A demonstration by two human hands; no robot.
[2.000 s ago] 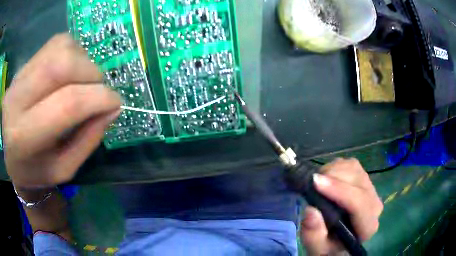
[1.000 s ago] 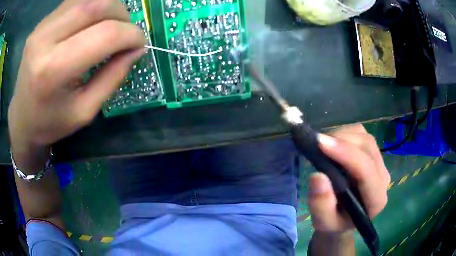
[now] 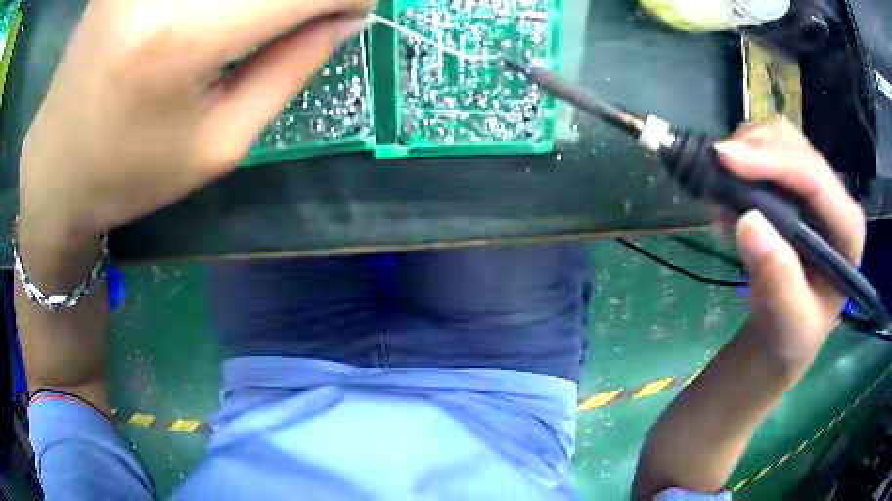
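Note:
Two green circuit boards, a right one point(image 3: 474, 88) and a left one point(image 3: 323, 113), lie side by side at the top centre, cut off by the top edge. My left hand point(image 3: 186, 98) pinches a thin silvery solder wire point(image 3: 416, 36) over the boards and hides much of the left board. The wire's end is over the right board. My right hand point(image 3: 797, 220) holds the black handle of a soldering iron point(image 3: 584, 100). The iron's tip is at the upper part of the right board, close to the wire's end; contact cannot be told.
A cream-yellow bowl point(image 3: 699, 12) is cut off at the top right. Below it a yellow-brown sponge tray point(image 3: 773, 86) is partly behind my right hand. A black station point(image 3: 839, 122) stands beside it. A black cord point(image 3: 675, 266) hangs below the dark bench edge point(image 3: 440, 245).
The view has shifted, so boards and bench sit higher and further right. My right hand and the iron are higher and further right, with the iron lying flatter. Smoke seen one second ago is no longer visible.

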